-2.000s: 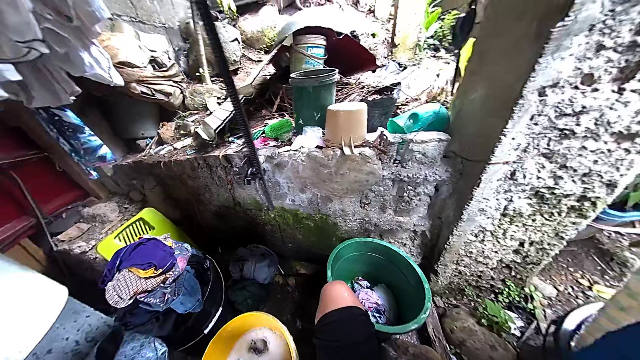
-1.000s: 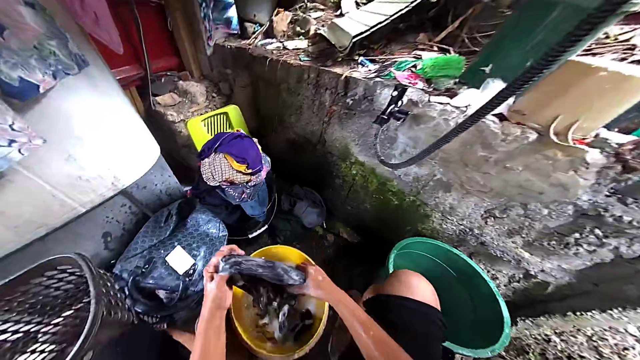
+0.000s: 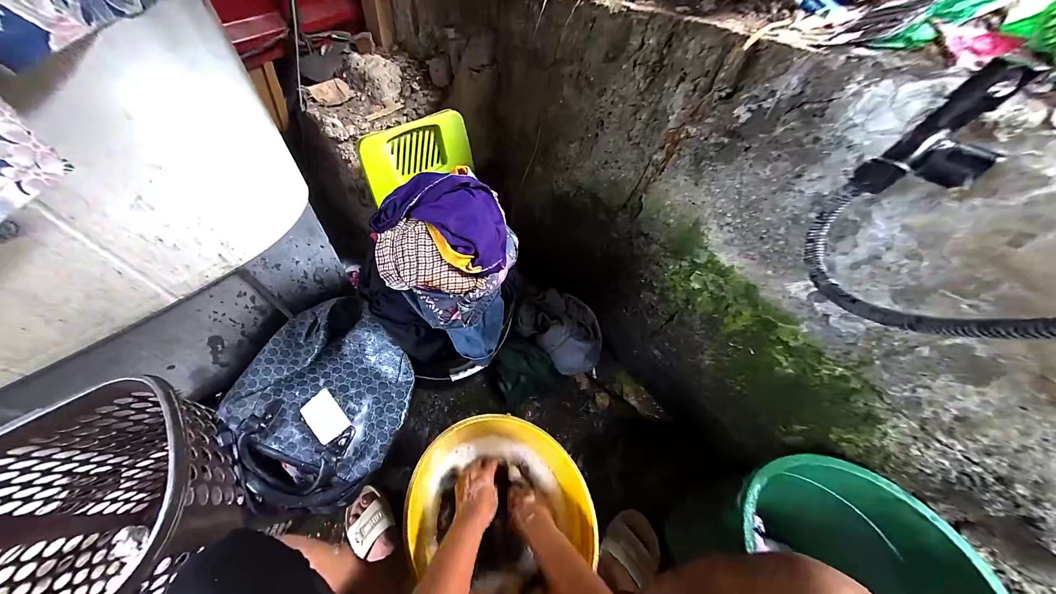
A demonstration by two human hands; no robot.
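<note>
Between my feet stands a yellow basin (image 3: pixel 582 503) of sudsy water. Dark wet cloth (image 3: pixel 505 549) lies in it, partly hidden by my arms. My left hand (image 3: pixel 477 492) and my right hand (image 3: pixel 526 502) are side by side down in the basin, touching the cloth; foam and water hide the fingertips, so their grip cannot be made out. Beyond the basin, a heap of clothes with a purple garment (image 3: pixel 462 210) on top rests on a dark tub. A patterned dark bag (image 3: pixel 363 371) with a white square piece on it sits to the left.
A brown perforated laundry basket (image 3: pixel 175 445) stands at the left, a green tub (image 3: pixel 874 503) at the right. Behind the clothes leans a lime-green plastic piece (image 3: pixel 454 136). A rough mossy concrete wall (image 3: pixel 627 124) rises at the right, with a black corrugated hose (image 3: pixel 924 320) before it.
Both hands have gone down into the yellow basin; one second ago they held a dark wet cloth up above it. The view has swung down and left from two seconds ago.
</note>
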